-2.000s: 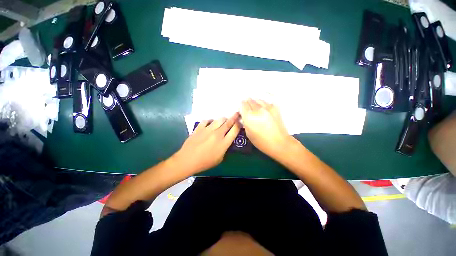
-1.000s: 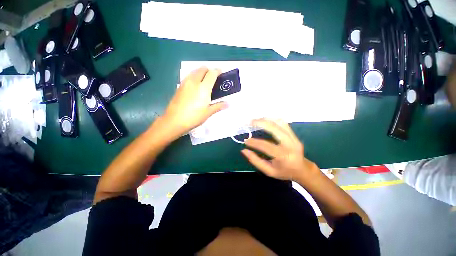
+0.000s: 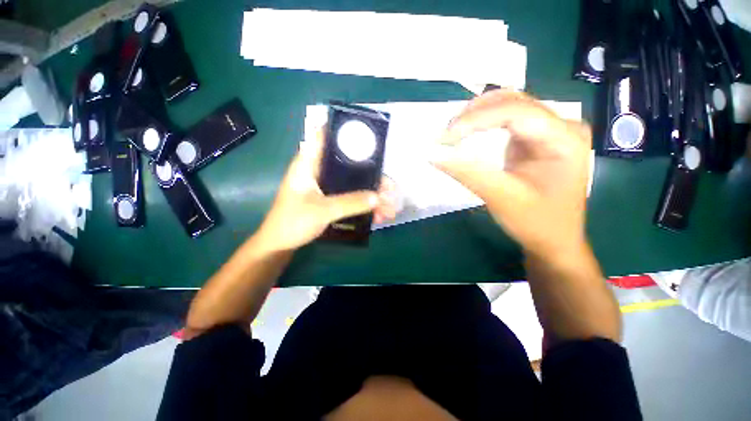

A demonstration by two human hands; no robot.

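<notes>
My left hand (image 3: 300, 205) grips a glossy black box (image 3: 350, 177) by its sides and holds it upright in the view, white disc (image 3: 356, 141) at the far end and tiny pale print at the near end. My right hand (image 3: 527, 160) is raised over the white sticker sheets (image 3: 412, 185), to the right of the box and apart from it. Its thumb and forefinger are pinched together. Against the bright white sheets I cannot tell whether a sticker is between the fingertips.
Loose, criss-crossed black boxes (image 3: 216, 134) lie on the green table at left. Tightly packed boxes (image 3: 627, 111) lie at right. A second white stack (image 3: 370, 41) lies farther away. Crumpled white pieces (image 3: 41, 181) are at far left. A neighbour's sleeve (image 3: 729, 316) shows at the right edge.
My left hand has come nearer, and its box now shows the white disc instead of the grey ring mark. My right hand has risen from the near edge and closed to a pinch.
</notes>
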